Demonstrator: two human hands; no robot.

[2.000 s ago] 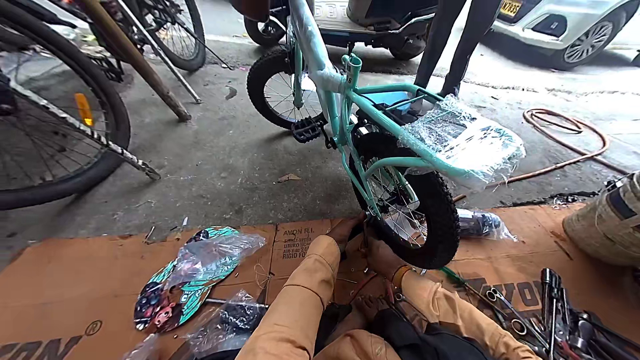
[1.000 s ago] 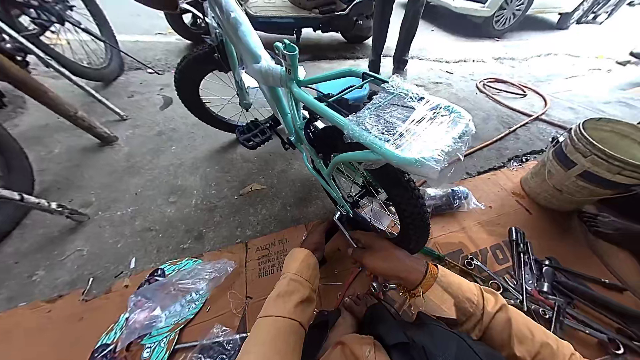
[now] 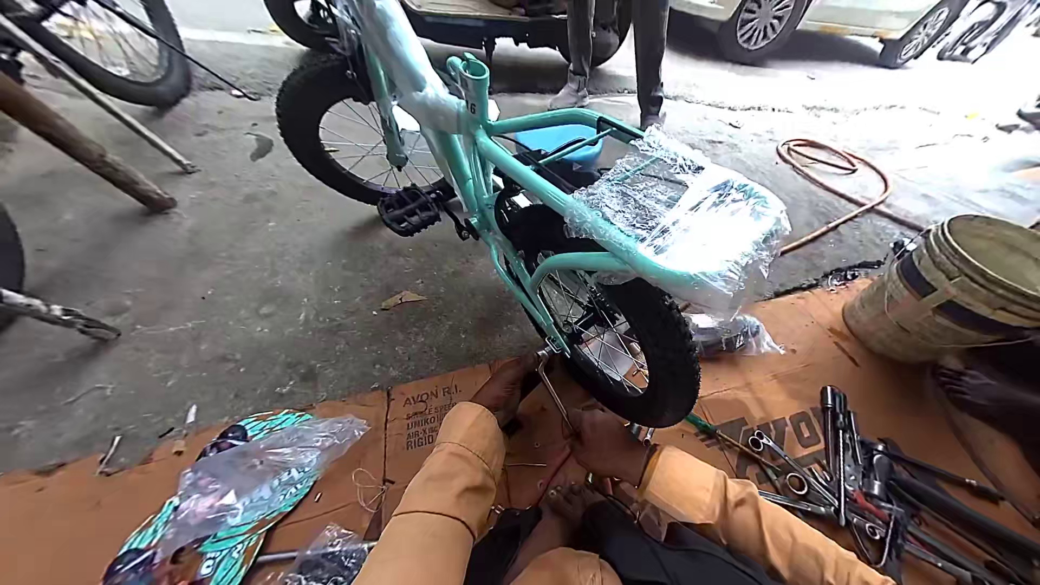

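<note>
A teal bicycle frame [image 3: 520,171] stands over the cardboard, its rear wheel [image 3: 650,349] nearest me and its carrier wrapped in clear plastic [image 3: 699,211]. My right hand [image 3: 609,443] grips the lower end of a bent metal wrench [image 3: 554,394], whose upper end meets the axle nut area [image 3: 548,351] on the wheel's left side. Close beside that upper end, my left hand [image 3: 502,390] is curled at the axle; its fingertips are partly hidden, and whether it holds something is unclear. A black pedal [image 3: 410,211] sits farther forward on the bicycle.
Spanners and other tools [image 3: 861,479] lie on the cardboard [image 3: 756,382] at right, near a dirty bucket [image 3: 951,284] and another person's foot [image 3: 975,390]. Plastic-covered printed parts [image 3: 236,487] lie at left. A hose [image 3: 845,175] curls beyond; a person's legs [image 3: 609,57] stand behind the bicycle.
The wrench, seen in my right hand one second ago, now slants down from the axle with that hand lower on it. Two seconds ago no wrench was plainly visible there. The view has shifted right.
</note>
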